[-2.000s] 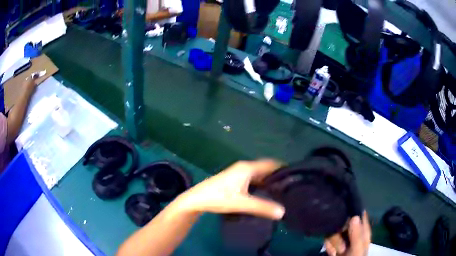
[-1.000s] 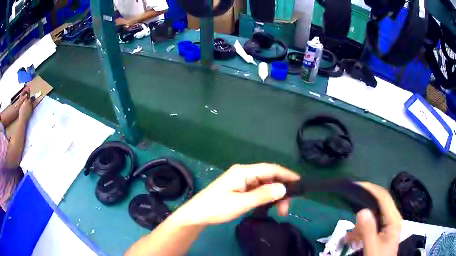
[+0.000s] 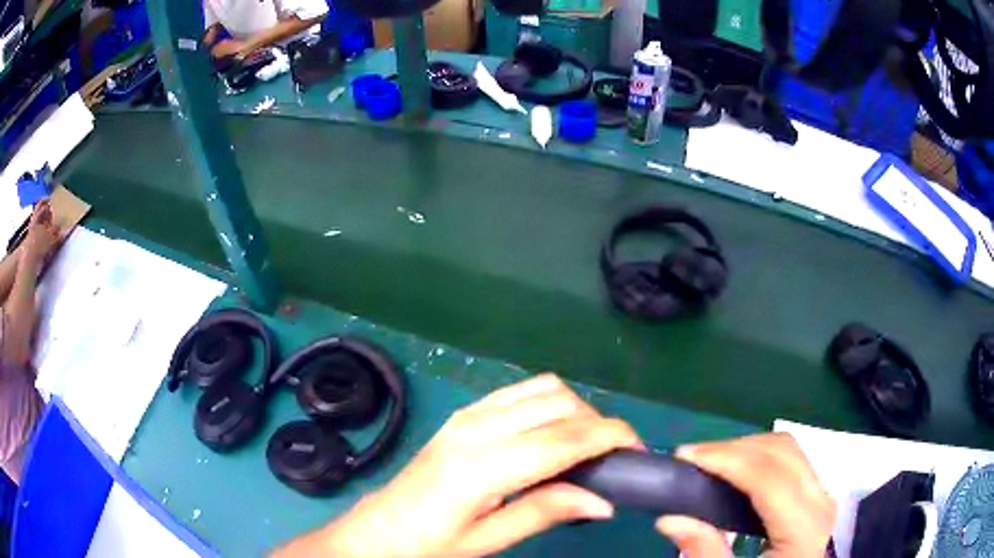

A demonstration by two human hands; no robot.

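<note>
My left hand [image 3: 512, 469] and my right hand [image 3: 758, 496] hold the smooth black headband of a pair of headphones [image 3: 665, 483] low in the picture, one hand near each end of the visible arc. The cups of this pair are hidden behind the hands or below the picture's edge. Two folded black headphones lie on the green bench to the left: one pair [image 3: 227, 376] farther left, the other pair [image 3: 336, 409] beside it, closer to my left hand.
A pair of headphones [image 3: 663, 267] lies on the dark green belt [image 3: 480, 240], more at right [image 3: 881, 376]. A green post [image 3: 207, 153] rises at left. A blue bin [image 3: 65, 480] stands lower left, a fan [image 3: 968, 523] lower right. A spray can [image 3: 647, 96] stands across. Another person's arms show at left.
The held headphones have turned from cups in view to only the headband showing. The view has shifted, and the bench and belt things sit differently in the picture. Both hands still hold the headphones.
</note>
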